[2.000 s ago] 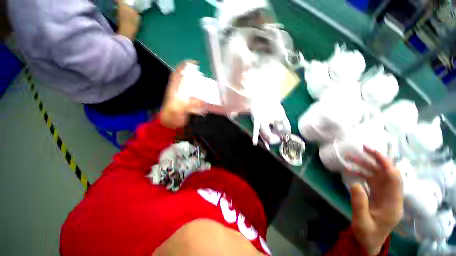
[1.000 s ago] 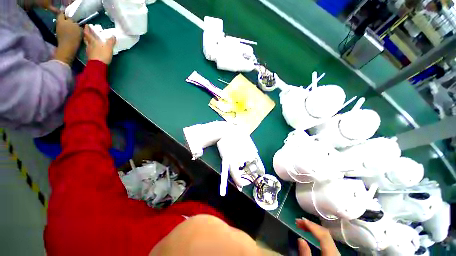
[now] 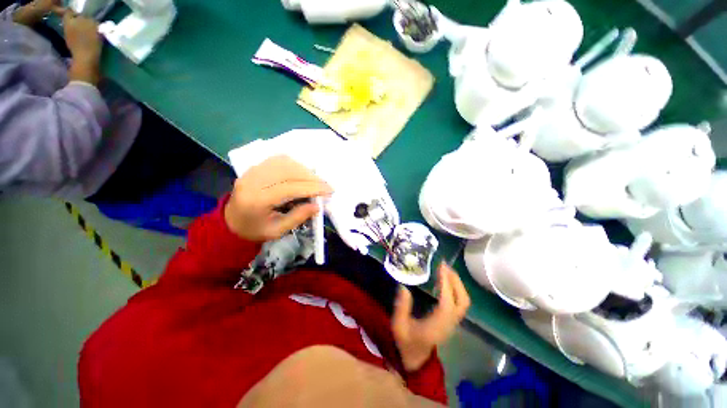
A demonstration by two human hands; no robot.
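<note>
A white camera body (image 3: 351,179) lies at the bench's near edge, its open end showing dark parts. Thin wires join it to a cup-shaped head front (image 3: 411,253) with electronics inside. A white antenna (image 3: 320,231) sticks out from the body toward me. My left hand (image 3: 275,198) is over the body's near left side, fingertips and thumb at the antenna's upper end; whether they grip it is unclear. My right hand (image 3: 430,315) is open and empty, just below the head front, thumb and fingers apart, not visibly touching it.
Several white camera units (image 3: 530,263) crowd the right. A glue tube (image 3: 291,62) lies against cardboard (image 3: 398,88) bearing a yellow lump (image 3: 363,86). Another open unit lies behind. A neighbour's sleeve (image 3: 48,119) and hands are at left. A scrap heap (image 3: 279,259) is below the edge.
My left hand has come back from the unit near the neighbour at far left to the camera body in front of me. My right hand has moved up beside the head front. The view has shifted.
</note>
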